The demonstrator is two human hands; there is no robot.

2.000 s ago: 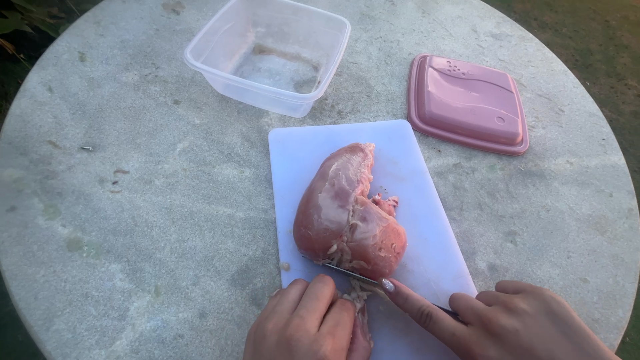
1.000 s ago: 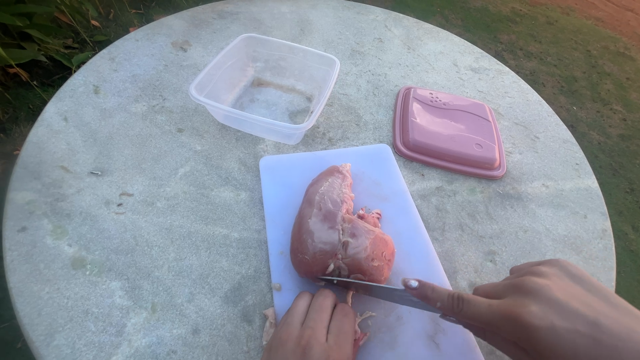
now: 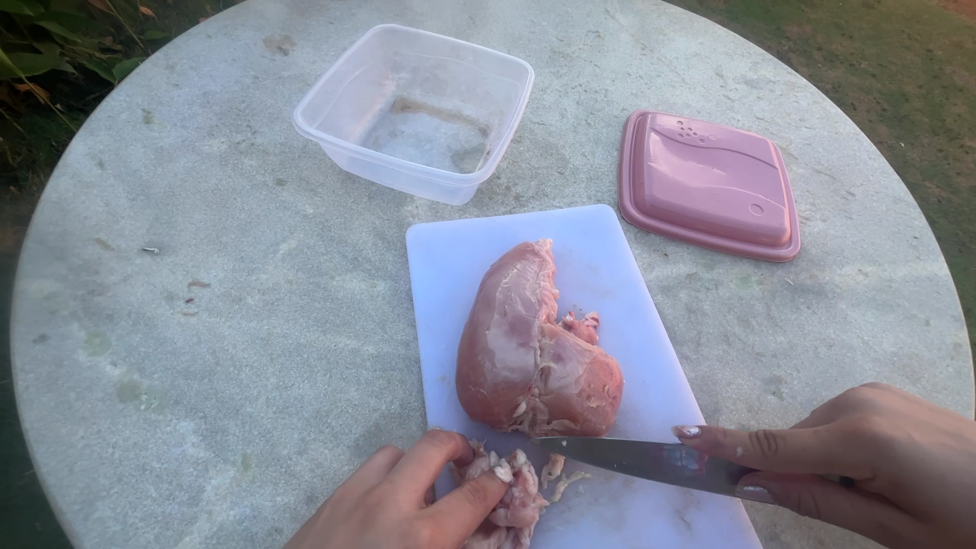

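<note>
On a white plastic cutting board (image 3: 656, 381) lies a large piece of raw meat (image 3: 534, 343), pale pink, probably poultry breast, with a small ragged scrap at its right side. My left hand (image 3: 404, 496) grips a clump of fatty trimmings (image 3: 515, 499) between thumb and fingers at the board's lower left. In my right hand (image 3: 846, 465) is a kitchen knife (image 3: 640, 459), thumb along the blade; its tip points left, just below the meat's lower edge. Small loose bits of fat lie under the blade. The knife's handle is mostly hidden by the hand.
A clear plastic container (image 3: 415, 107), without its lid, stands beyond the board. To its right a pink plastic lid (image 3: 709, 183) lies on the round stone table (image 3: 252, 320). Small bits of debris dot the table's left side. Plants and grass surround the table.
The knife has moved from against the meat's lower edge to just below it. My left hand now shows the trimmings between its fingers and thumb, away from the meat. The view has shifted somewhat.
</note>
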